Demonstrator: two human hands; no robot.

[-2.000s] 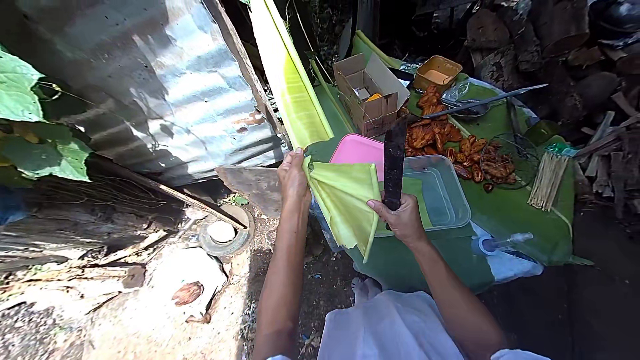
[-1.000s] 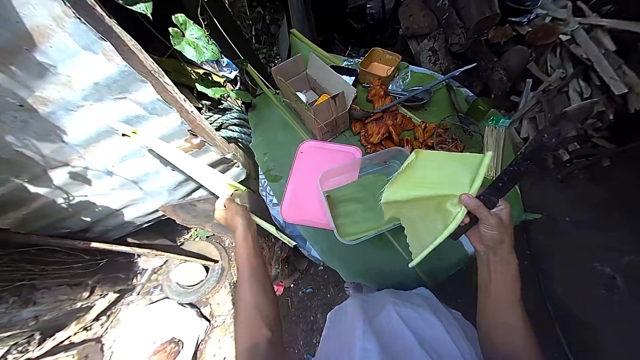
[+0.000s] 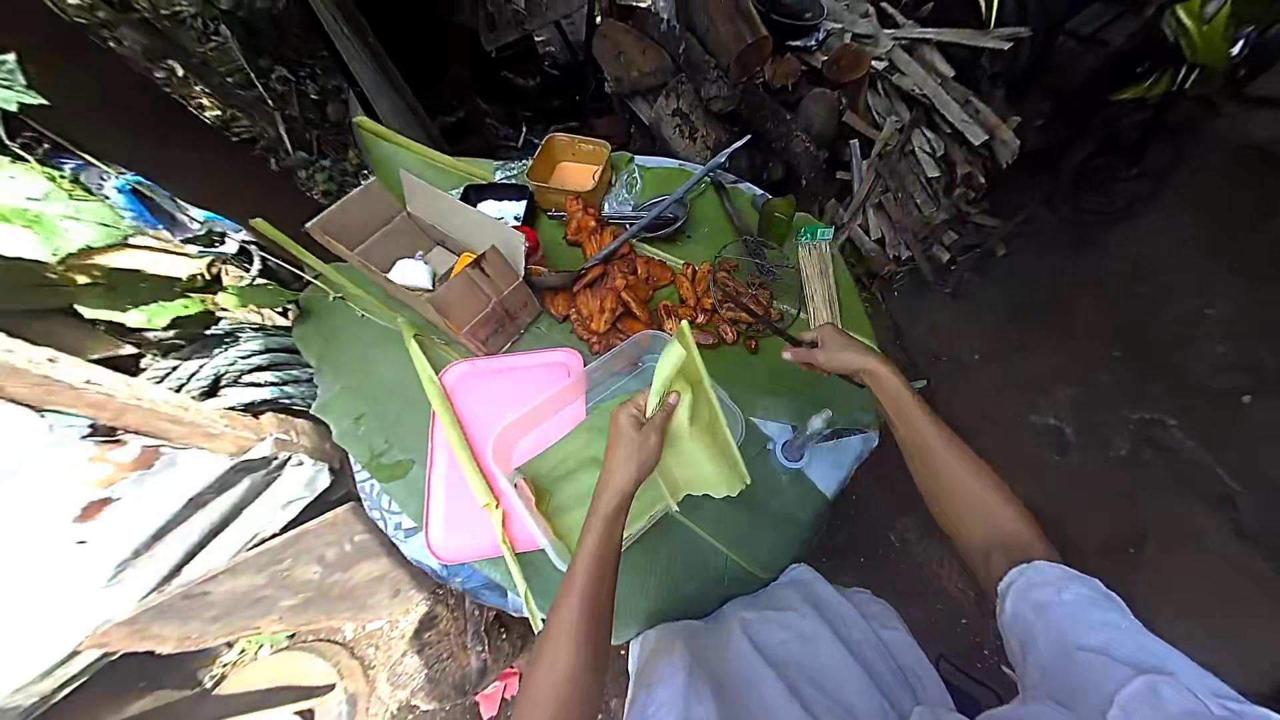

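My left hand grips a folded piece of pale green banana leaf above a clear plastic container, which is lined with leaf. My right hand is closed on a dark, narrow handle or blade that reaches over the table toward a wire strainer; which tool it belongs to is unclear. Browned chicken pieces lie on banana leaves beyond the container. A pink lid rests to its left, with a leaf midrib strip across it. Bamboo skewers lie just beyond my right hand.
An open cardboard box, a yellow tub and a long-handled ladle stand or lie at the table's far side. Firewood is stacked behind. Coiled rope and corrugated metal sheet are at left.
The leaf piece, held in my right hand one second ago, is now in my left. The midrib strip has left my left hand and lies on the lid. The view has swung right.
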